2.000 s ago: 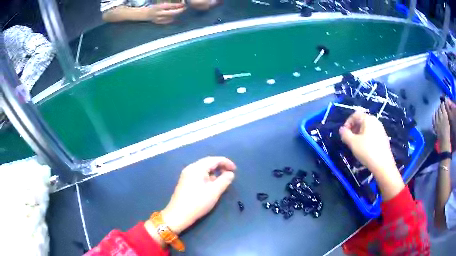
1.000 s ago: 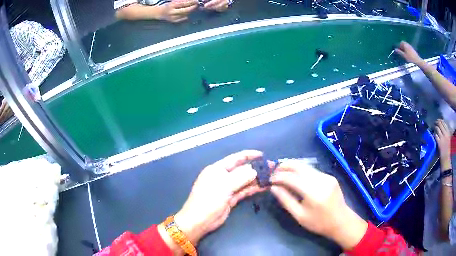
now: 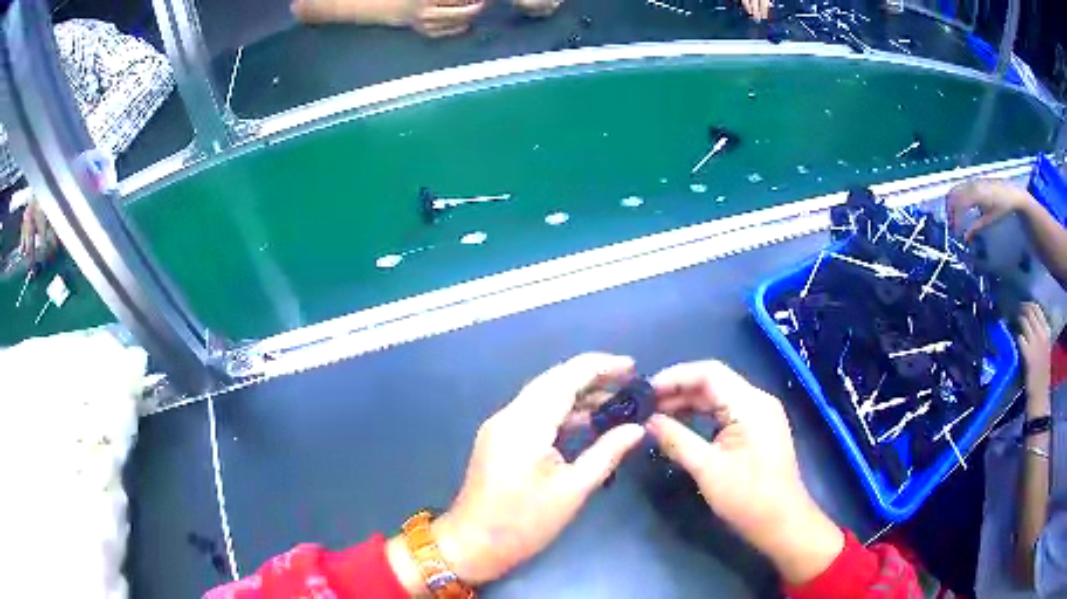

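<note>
A black housing (image 3: 623, 404) is held between my two hands above the bench, its round face showing. My left hand (image 3: 541, 468) grips it from the left, with fingers and thumb around it. My right hand (image 3: 739, 462) touches its right side with fingertips and thumb. A white stick is not visible on it; my fingers hide part of the piece. The loose small black parts on the bench are mostly hidden behind my hands.
A blue basket (image 3: 819, 424) heaped with black-and-white parts stands on the right. The green conveyor belt (image 3: 339, 193) carries several black parts with white sticks. A bulky white bag (image 3: 64, 468) lies at the left. Other people's hands show at the right, top and left.
My right hand has come from the basket to my left hand, and both now hold the black housing, which has turned since a second ago. Belt parts have moved left.
</note>
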